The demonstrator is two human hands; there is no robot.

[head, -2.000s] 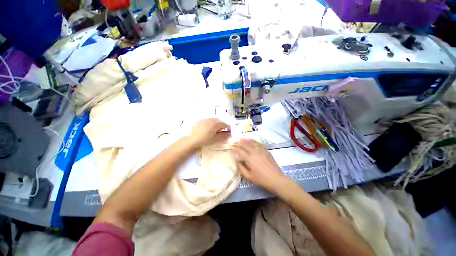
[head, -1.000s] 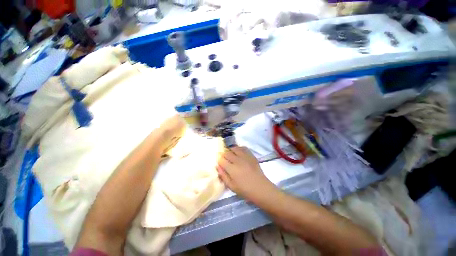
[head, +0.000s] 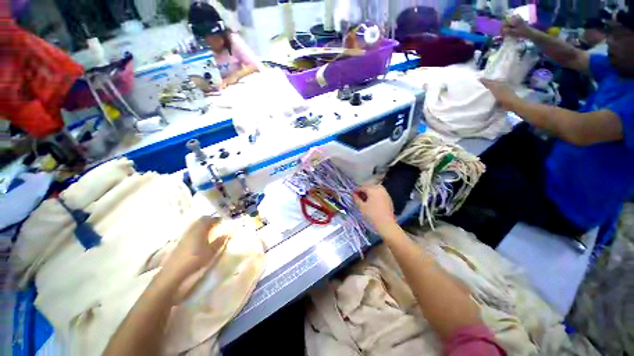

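My left hand point(head: 203, 240) lies on the cream cloth point(head: 240, 268) just left of the needle area point(head: 243, 205) of the white sewing machine point(head: 292, 135); its fingertips are at the lit cloth edge. My right hand point(head: 374, 207) is at the right side of the pale-lavender strip bundle point(head: 334, 177), fingers bent against the strips; whether it grips one cannot be made out. Red-orange scissors point(head: 316, 210) lie beside the strips. The thick cream stack point(head: 104, 271) with a dark-blue tag point(head: 85, 233) lies to the left.
A cream cord bundle point(head: 445, 170) lies at the right end of the table. Crumpled cream cloth point(head: 368, 299) hangs over my lap. A purple basket point(head: 347, 69) stands behind the machine. A person in blue point(head: 591, 139) handles cloth at the right; another person in pink point(head: 236, 59) sits behind.
My right hand has left the cloth near the needle and moved right to the lavender strips. My left hand stays at the cloth. The view has swung up and right, showing two people.
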